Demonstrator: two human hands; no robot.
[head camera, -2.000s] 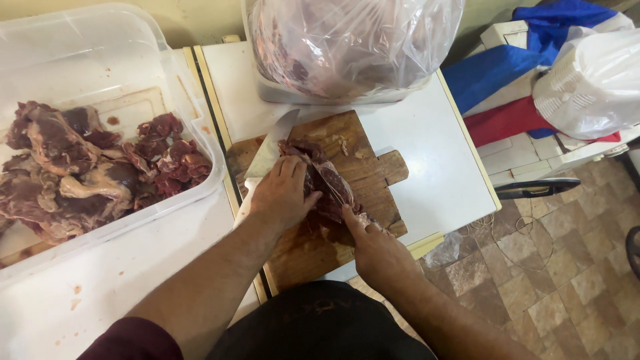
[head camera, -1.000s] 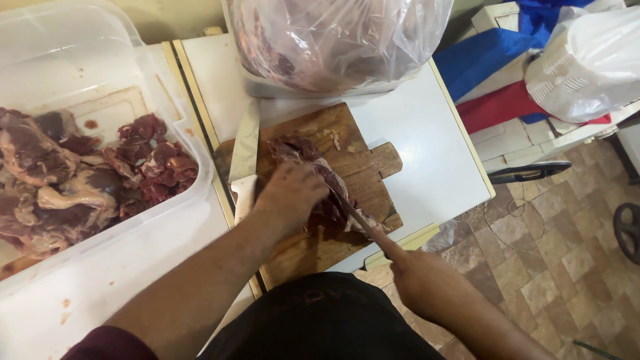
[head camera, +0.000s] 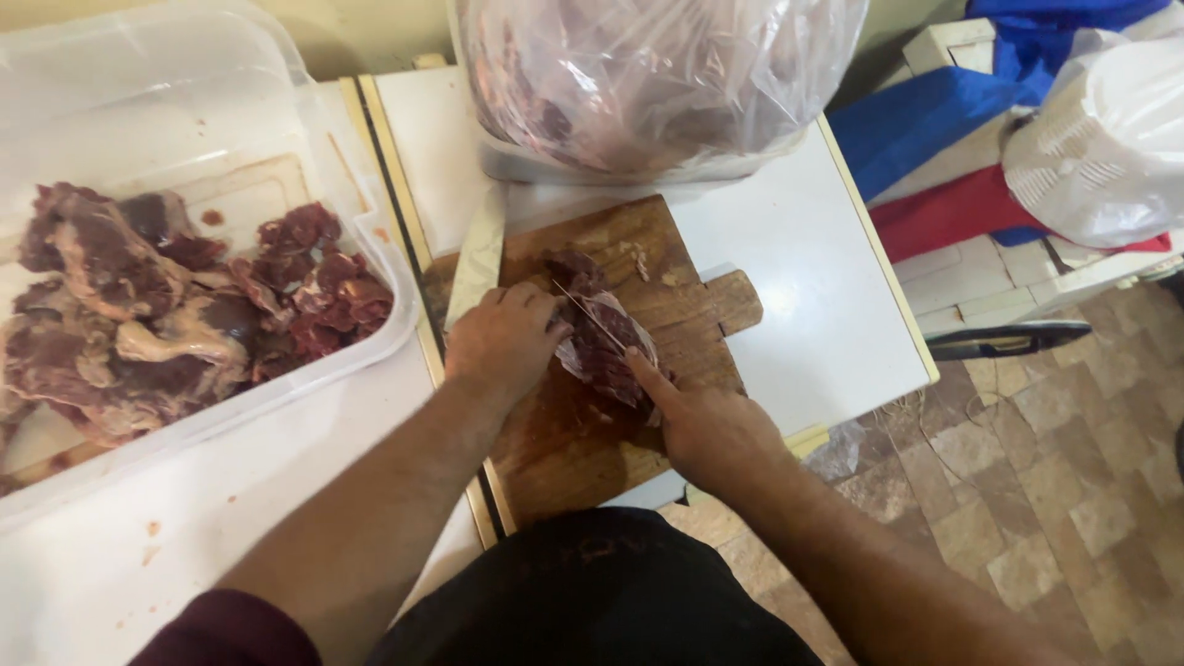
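Note:
A piece of dark red raw meat lies on a wooden cutting board with a short handle. My left hand presses on the meat's left side, fingers bent, with the fingertips partly hidden. In my right hand is a knife with a thin blade, which lies across the meat; its handle is hidden in my fist and my index finger points along the blade. A second, wider knife blade rests on the board's left edge, partly behind my left hand.
On the left stands a clear plastic tub with several chunks of raw meat. Behind the board, a clear plastic bag of meat sits in a shallow tray. A white bagged container and blue and red cloth are at right.
The knife in my right hand has moved up and left over the meat since one second ago. My left hand stays at the meat's left side.

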